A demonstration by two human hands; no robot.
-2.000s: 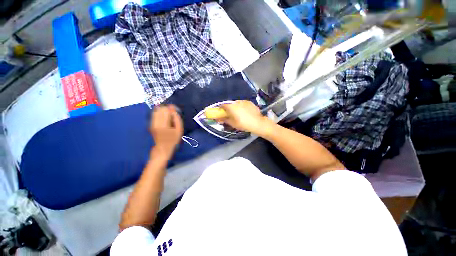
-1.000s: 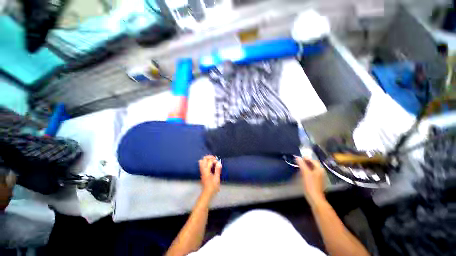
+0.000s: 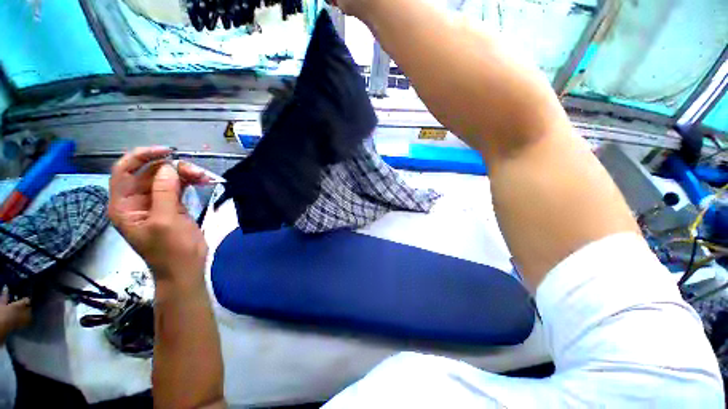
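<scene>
The plaid garment (image 3: 339, 192) with its dark panel (image 3: 315, 120) hangs in the air above the far edge of the navy padded board (image 3: 367, 283). My right hand (image 3: 345, 4) is at the top edge, mostly cut off, and holds the dark panel's upper corner. My left hand (image 3: 158, 209) is at the left, raised, with its fingers pinched on a thin white loop (image 3: 206, 173) at the dark panel's lower left corner. The plaid part trails over the white table behind the board.
A plaid pile (image 3: 68, 228) and a blue-red long box (image 3: 33, 180) lie at the left. A black metal fitting (image 3: 132, 319) is left of the board. Another person's hand (image 3: 12, 311) shows at the left edge. Dark pieces (image 3: 239, 9) hang at the top, before windows.
The garment has been lifted off the board. Both hands have risen, my left to the left and my right to the top edge. The view has tilted up, and the iron is out of view.
</scene>
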